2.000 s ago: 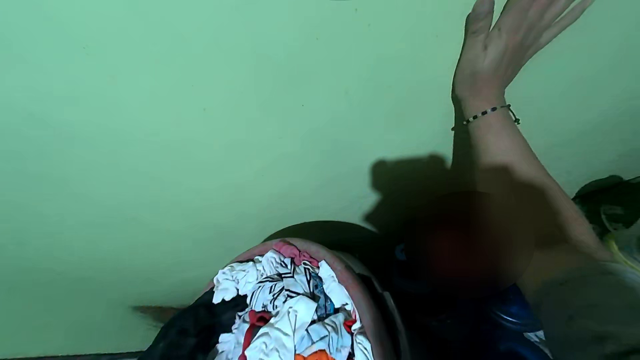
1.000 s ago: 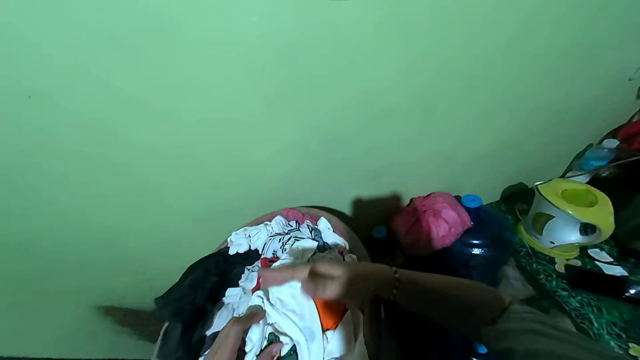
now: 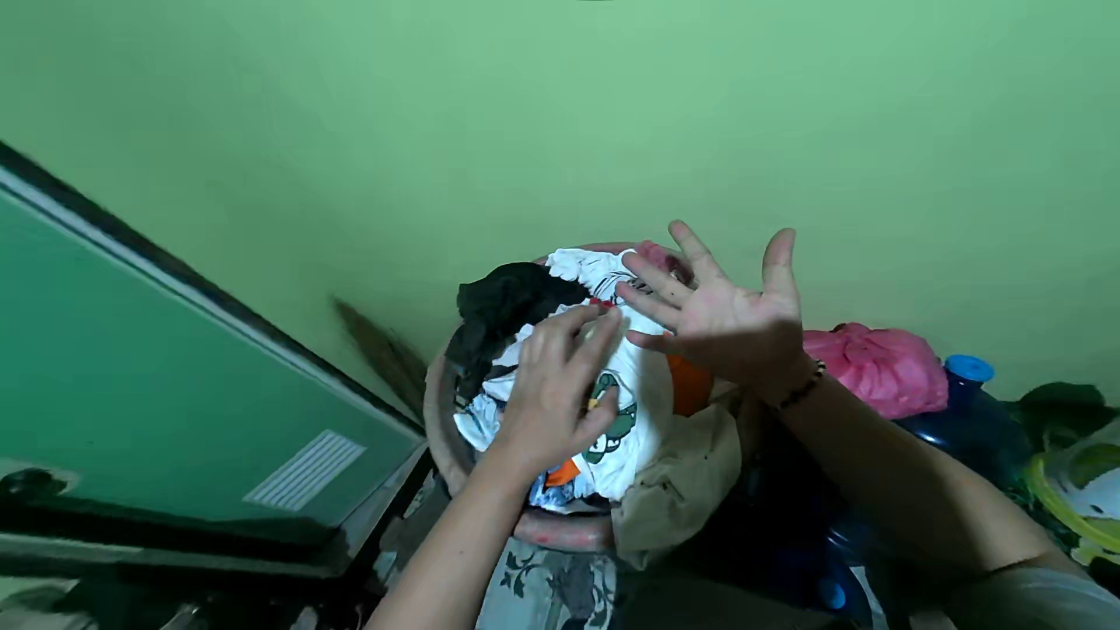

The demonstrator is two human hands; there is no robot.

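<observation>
A round pinkish tub (image 3: 564, 532) is heaped with clothes. My left hand (image 3: 560, 385) is over the middle of the heap, back up, fingers slightly bent and holding nothing; whether it touches the cloth I cannot tell. Beside it lies a white garment with a green printed figure (image 3: 643, 385). My right hand (image 3: 731, 319) is raised at the tub's right side, palm showing, fingers spread, with a beaded bracelet at the wrist. Black cloth (image 3: 507, 302) lies at the back left of the heap, and a khaki garment (image 3: 687, 481) hangs over the front right rim. Orange cloth (image 3: 689, 385) shows between.
Behind the tub stands a green wall (image 3: 525, 131). A green door (image 3: 157, 350) with a vent is at left, and a broom-like brush (image 3: 376, 350) leans near it. To the right are a pink plastic bag (image 3: 884, 367), a blue water jug (image 3: 976, 429) and a yellow-rimmed item (image 3: 1059, 499).
My right hand has come up off the clothes, where it was a second ago, and is now spread open. The view has swung left, bringing in the door.
</observation>
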